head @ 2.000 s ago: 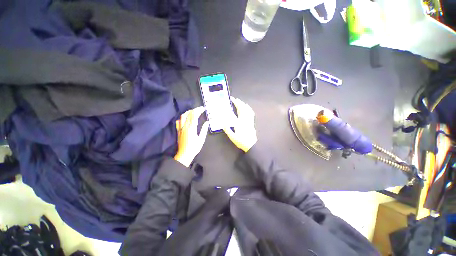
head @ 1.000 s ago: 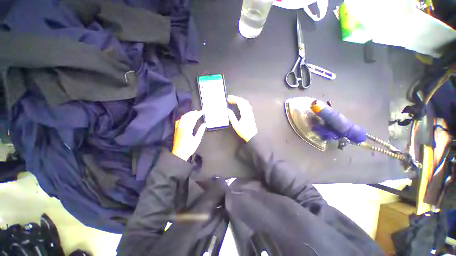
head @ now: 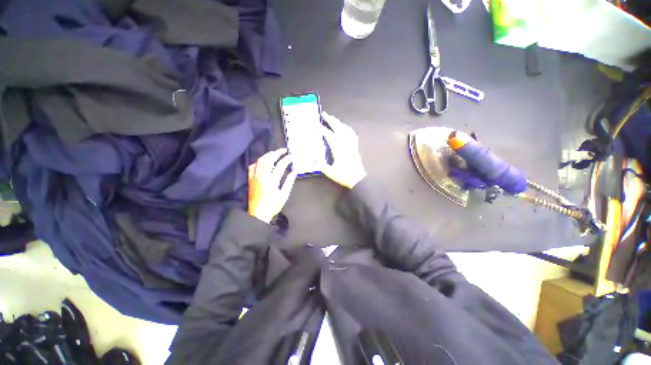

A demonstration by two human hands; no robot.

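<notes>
A smartphone (head: 303,132) with a lit white screen and a teal top band lies on or just above the dark table in front of me. My left hand (head: 270,184) is at its lower left edge. My right hand (head: 342,151) is at its right edge, with the thumb over or beside the lower screen. Both hands are bare and hold the phone between them. Whether the phone's back touches the table cannot be told.
Navy garments (head: 221,153) with dark grey sections (head: 93,85) are heaped at left. An iron (head: 467,167) with a ribbed hose stands at right. Shears (head: 431,78), a white-and-blue cutter (head: 464,89), a clear cup (head: 361,16) and a green-and-white packet (head: 510,21) lie beyond on the table (head: 385,221).
The view has shifted slightly, so the table things sit higher in the picture. The right thumb and fingers have moved in closer over the phone. The screen content has changed.
</notes>
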